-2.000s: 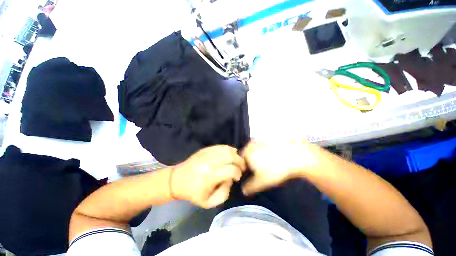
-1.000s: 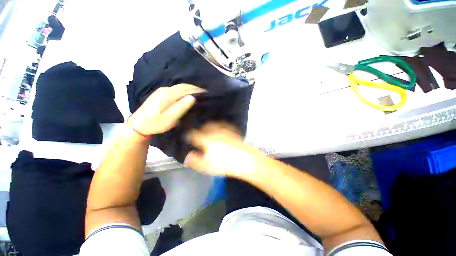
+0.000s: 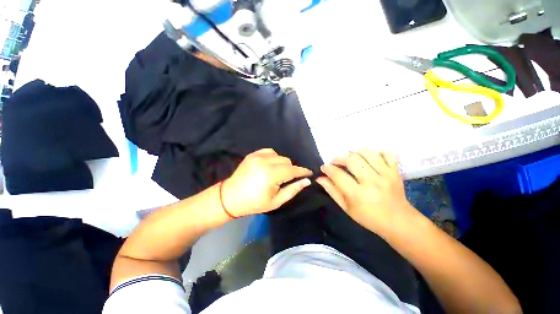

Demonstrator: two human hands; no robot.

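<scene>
The black garment piece (image 3: 215, 110) lies bunched on the white table left of and under the machine's presser foot area (image 3: 273, 70). Its straight edge runs from the needle area down towards me. My left hand (image 3: 264, 184) pinches the cloth edge between thumb and fingertips near the table's front edge. My right hand (image 3: 365, 187) is beside it, its thumb and fingertips at the same edge, almost touching the left fingertips. The needle itself is too small to make out.
Shears (image 3: 470, 83) with green and yellow handles lie right of the needle, with a dark phone-like plate (image 3: 414, 13) behind. Brown scraps (image 3: 522, 64) lie at the right. Black garment stacks (image 3: 52, 138) are at the left. A measuring strip (image 3: 491, 144) follows the front edge. A blue crate (image 3: 497, 187) stands below right.
Both hands have moved from over the bunched cloth to its straight edge near the table front, and now hold that edge. The view has shifted, so the shears and machine head appear higher.
</scene>
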